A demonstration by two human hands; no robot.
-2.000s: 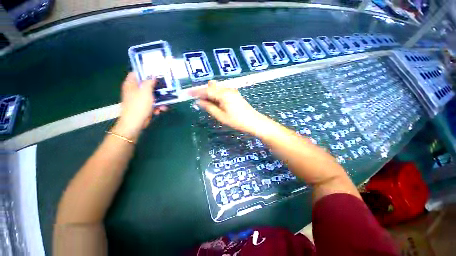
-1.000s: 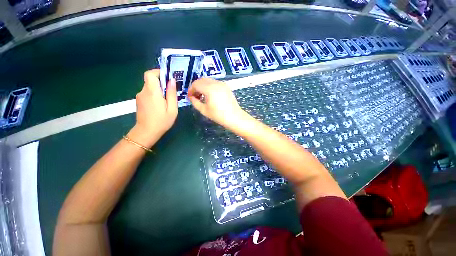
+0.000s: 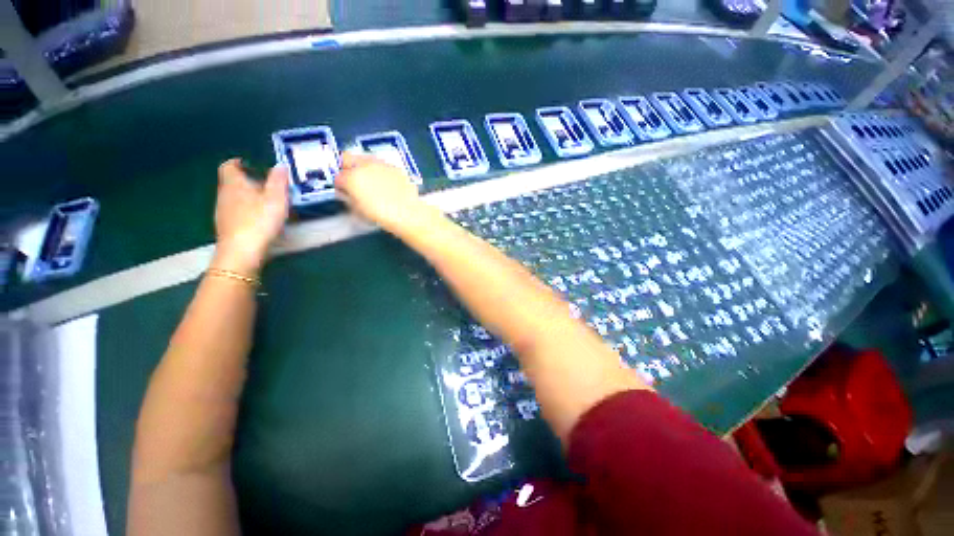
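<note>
A pale-rimmed device housing (image 3: 311, 168) with dark insides is at the near side of the belt, between my hands. My left hand (image 3: 249, 207) is at its left edge, thumb close to or touching the rim, fingers apart. My right hand (image 3: 375, 188) has its fingertips at the right edge; whether they grip it or hold a small part is hidden. A second housing (image 3: 392, 150) lies just behind my right hand, partly covered. A clear blister tray of small components (image 3: 617, 262) lies on the bench under my right forearm.
More housings (image 3: 457, 148) run in a row along the green conveyor belt (image 3: 209, 115) to the right. One housing (image 3: 66, 239) is at far left. A pale rail (image 3: 136, 275) edges the belt. A tray of larger parts (image 3: 900, 173) is far right, a red stool or bin (image 3: 853, 419) below.
The housing that my left hand held raised is now lower, at the belt, and further left. My left hand has opened. My right hand has moved left. The row of housings has shifted.
</note>
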